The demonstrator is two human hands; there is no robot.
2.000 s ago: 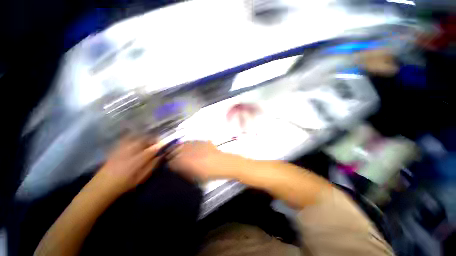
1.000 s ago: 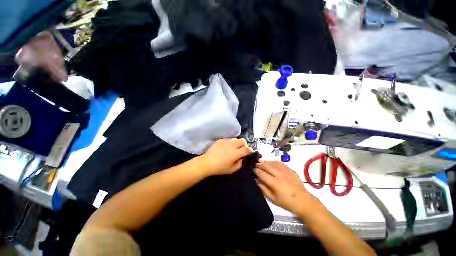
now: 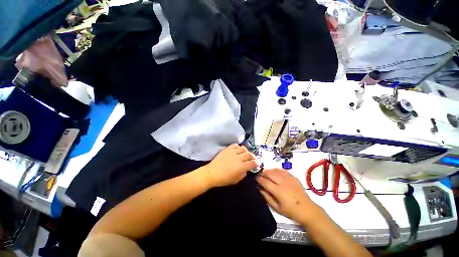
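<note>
Black cloth [image 3: 216, 216] spreads over the left of the table and hangs at the front. A light grey, pointed lining piece [image 3: 201, 125] lies on it, behind my left hand. My left hand [image 3: 234, 164] pinches the cloth edge just left of the presser foot and needle area; a small pale bit shows at its fingertips. My right hand [image 3: 283, 191] lies on the cloth's right edge, fingers bent, fingertips close to the left ones. The white sewing machine [image 3: 342, 113] stands to the right, its needle end just beyond my fingers. The needle tip itself is too small to tell.
Red-handled scissors [image 3: 331, 181] lie under the machine arm, with a thin grey strip [image 3: 377, 203] and dark green cloth [image 3: 412, 213] to their right. Black pieces [image 3: 261, 35] are piled behind. A blue machine [image 3: 25, 123] stands at left. A white label [image 3: 98, 206] is on the cloth.
Since one second ago, the dark edge between my fingers has given way to a pale bit there. Both hands stay near the needle. The earliest frame is blurred and tilted; the view has since turned.
</note>
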